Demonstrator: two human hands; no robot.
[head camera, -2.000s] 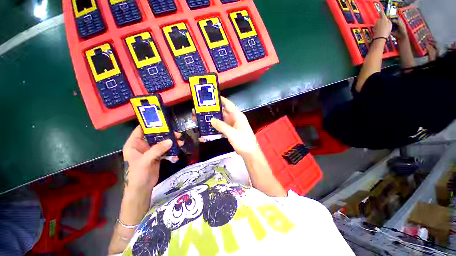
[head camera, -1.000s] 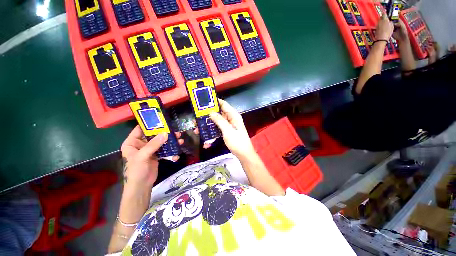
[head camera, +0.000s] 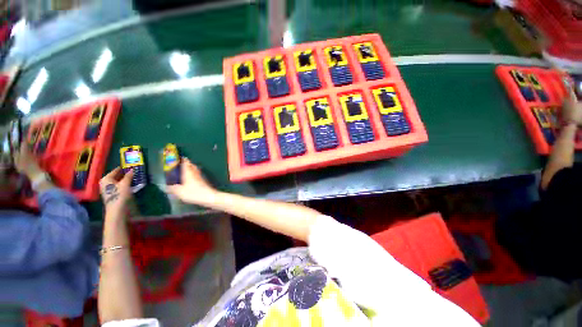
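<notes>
My left hand (head camera: 116, 185) holds a keypad phone (head camera: 134, 167) upright by its lower part, its screen lit in colour. My right hand (head camera: 188, 185) holds a second keypad phone (head camera: 171, 165) by its right side, turned partly edge-on, its screen also lit. Both phones are over the green bench, left of the red phone tray (head camera: 274, 167). That tray holds two rows of keypad phones with dark screens, yellow around them. The phones in my hands are apart and away from the tray.
Another red tray (head camera: 112, 121) with some phones and empty pockets lies left, beside a person in a blue sleeve (head camera: 60, 207). A third tray (head camera: 529, 118) and a dark-clothed person are at right. A lower red box (head camera: 421, 243) holds a dark item (head camera: 450, 274).
Both hands have moved left with their phones, away from the front of the tray. The view has turned left, showing the left neighbour and tray. The lit screens now show colour.
</notes>
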